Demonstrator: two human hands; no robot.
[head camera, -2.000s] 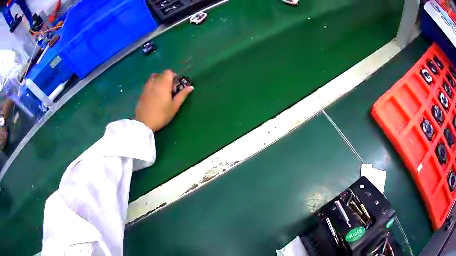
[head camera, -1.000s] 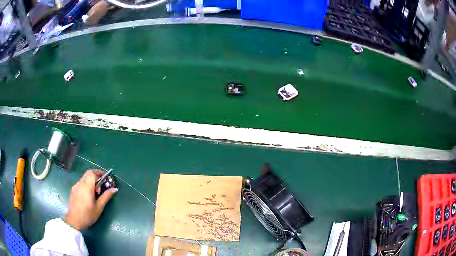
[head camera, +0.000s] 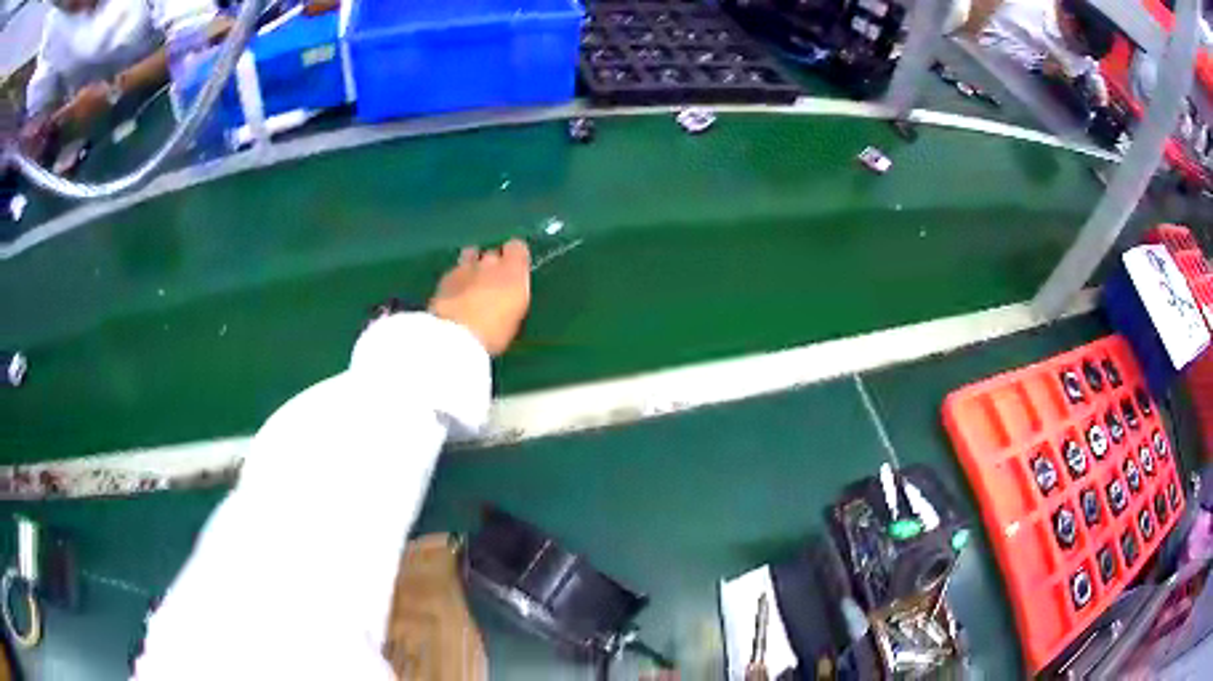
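My left hand (head camera: 487, 293), in a white sleeve, is stretched over the green conveyor belt (head camera: 745, 240). It is blurred and its fingertips point down and away. What lies under the fingers is hidden, so I cannot tell if they hold anything. A thin pale streak shows just right of the fingers. A dark unit (head camera: 389, 310) shows beside the wrist, partly covered by the sleeve. My right hand is not in view.
A pale rail (head camera: 692, 383) borders the belt. A red tray (head camera: 998, 466) of round parts stands right. A black fan (head camera: 545, 572), dark tool holder (head camera: 905, 572) and brown sheet (head camera: 432, 612) lie on the bench. A blue bin (head camera: 466, 60) is beyond the belt.
My left hand has left the left side of the bench, where it held a small dark unit and a thin metal strip, and is now over the belt. The view has turned right.
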